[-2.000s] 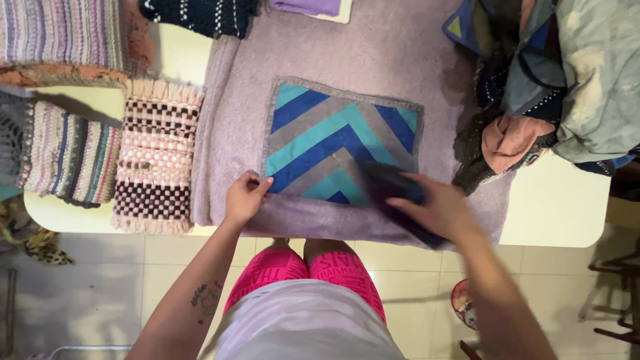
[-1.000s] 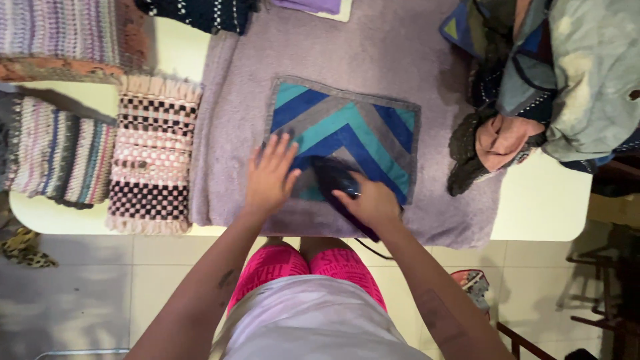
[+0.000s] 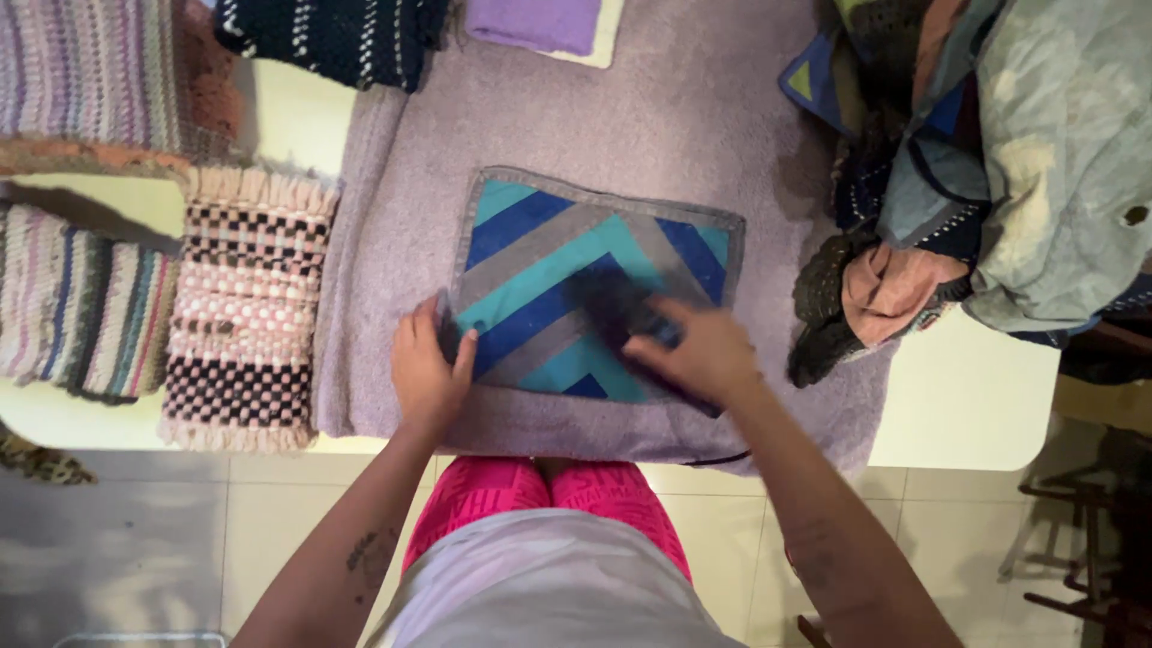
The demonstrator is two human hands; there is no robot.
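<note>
A patchwork cloth panel (image 3: 531,261) with blue, teal and grey chevrons and a grey border lies flat on a mauve towel (image 3: 576,117). My right hand (image 3: 702,346) grips the handle of a dark clothes iron (image 3: 616,306), blurred, over the panel's right middle part. The iron points up and to the left, and its underside is hidden. At the panel's lower left edge rests my left hand (image 3: 432,360), fingers spread, thumb by the border, holding nothing. A dark cord (image 3: 718,460) shows at the towel's front edge.
Left on the white table (image 3: 981,396) lie a pink and black woven mat (image 3: 247,310), a striped knitted piece (image 3: 81,306) and a larger striped textile (image 3: 90,72). A navy textile (image 3: 333,36) and purple cloth (image 3: 535,22) lie behind. Piled fabrics (image 3: 1062,162) stand at right.
My left hand has moved from on top of the panel to its lower left edge. The iron, in my right hand, was at the panel's lower middle a second ago and is now farther right.
</note>
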